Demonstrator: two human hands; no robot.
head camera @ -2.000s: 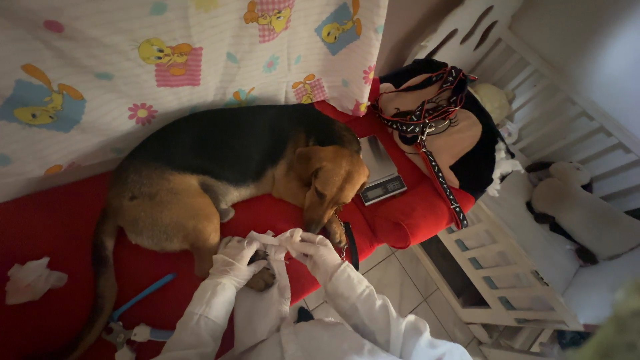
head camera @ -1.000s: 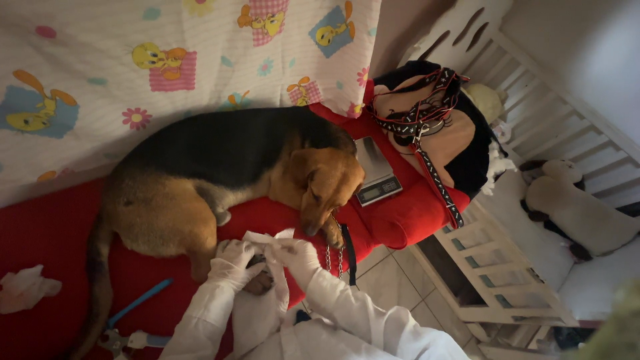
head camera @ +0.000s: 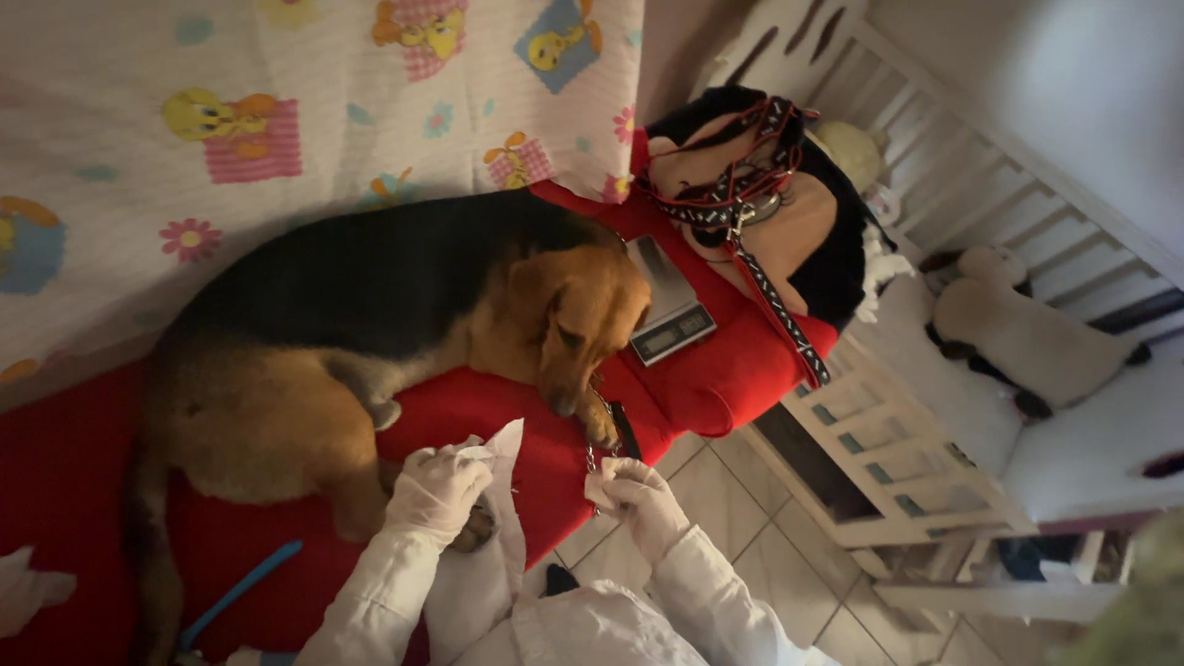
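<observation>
A black and tan dog (head camera: 370,305) lies curled on a red sofa seat (head camera: 453,407), its head turned down beside a metal chain (head camera: 592,456). My left hand (head camera: 439,490), in a white glove, pinches a white wipe or tissue (head camera: 504,462) above a dog's paw (head camera: 474,529) that shows just under it. To the right, near the chain and the seat edge, my right hand (head camera: 638,495), also gloved, holds a small white piece (head camera: 597,488) between the fingers. What the left palm covers is hidden.
A small digital scale (head camera: 671,319) rests behind the dog's head. A patterned leash (head camera: 777,305) lies over a cushion (head camera: 819,222). A blue-handled tool (head camera: 242,592) and crumpled white tissue (head camera: 28,592) are at lower left. At right stands a white crib (head camera: 888,444) with a plush toy (head camera: 1036,324).
My hands, close together over the white material before, are now apart; the right hand has moved right with a small white piece.
</observation>
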